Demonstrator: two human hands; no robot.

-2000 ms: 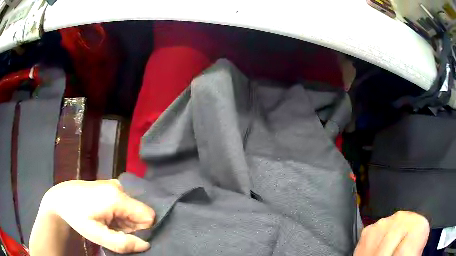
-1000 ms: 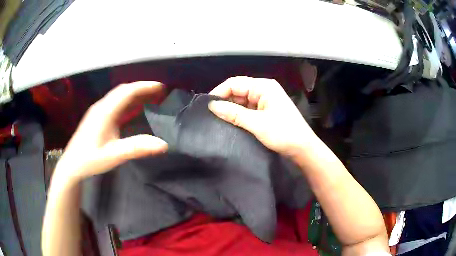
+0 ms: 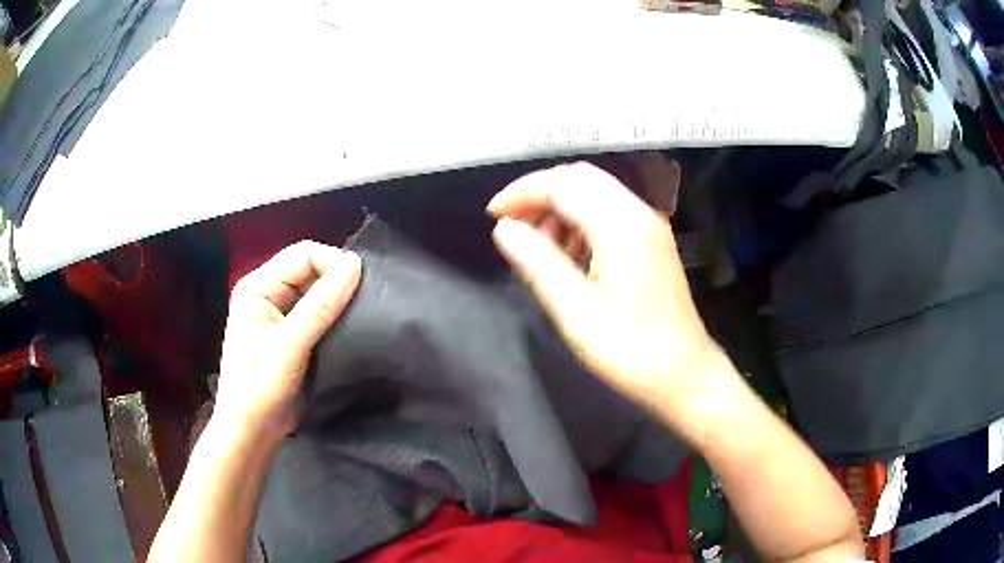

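Observation:
A dark grey cloth garment piece [image 3: 429, 330] hangs over the red cloth on the lap, below the table's front edge. My left hand [image 3: 288, 319] pinches its upper left edge between thumb and fingers, beside a small pointed corner with a fine thread end. My right hand [image 3: 600, 264] is raised over the right part of the cloth, slightly blurred. Its thumb and index finger are apart, and no tool shows in it. The lower part of the cloth hangs in loose folds.
The white table [image 3: 440, 88] curves across the top. Long grey layered panels [image 3: 83, 83] lie at its left. Black scissor handles and dark strips [image 3: 875, 99] are at its right end. Flat dark grey pieces [image 3: 892, 319] lie at right, below table level. Grey strips [image 3: 66, 473] are at lower left.
My left hand, open and off the cloth a second ago, now pinches its edge. My right hand has let go of the cloth and moved slightly right. Earlier the cloth lay spread lower over the lap.

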